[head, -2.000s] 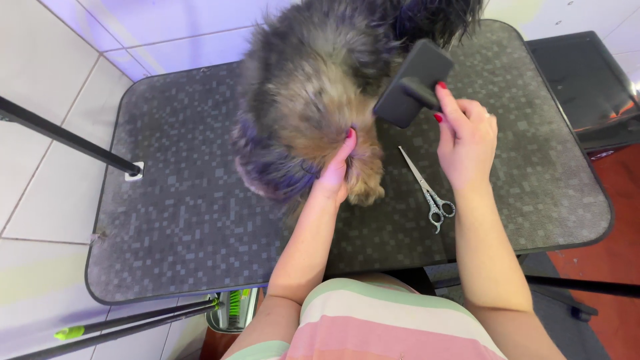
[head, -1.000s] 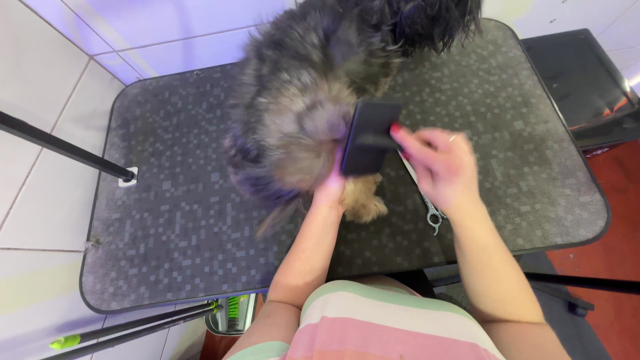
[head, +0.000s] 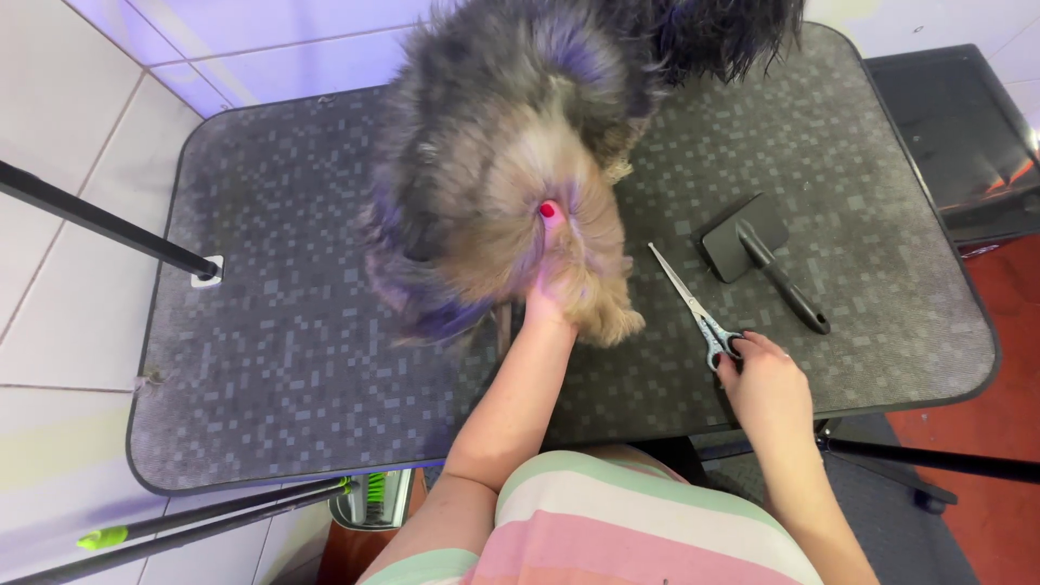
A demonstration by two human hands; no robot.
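Observation:
A long-haired dog (head: 487, 154) with grey, black and tan fur stands on the grooming table (head: 268, 390). My left hand (head: 552, 276) grips a tan, furry leg of the dog; the red-nailed thumb shows on top and the other fingers are hidden in fur. The grooming scissors (head: 692, 307) lie on the table right of the dog, blades pointing away from me. My right hand (head: 764, 378) touches their finger loops with thumb and fingertips; whether it grips them is unclear. Beyond the scissors a black slicker brush (head: 768, 264) rests with its pad side down.
A black post (head: 106, 219) rises at the table's left side, near the tiled wall (head: 65, 268). Below the left front edge are long black handles (head: 236, 508) and a dustpan with a green brush (head: 378, 496). A black glossy case or seat (head: 951, 134) stands at the right.
The slicker brush has left my right hand and now lies on the table. My right hand has moved down to the scissors' loops. My left hand stays at the dog's leg.

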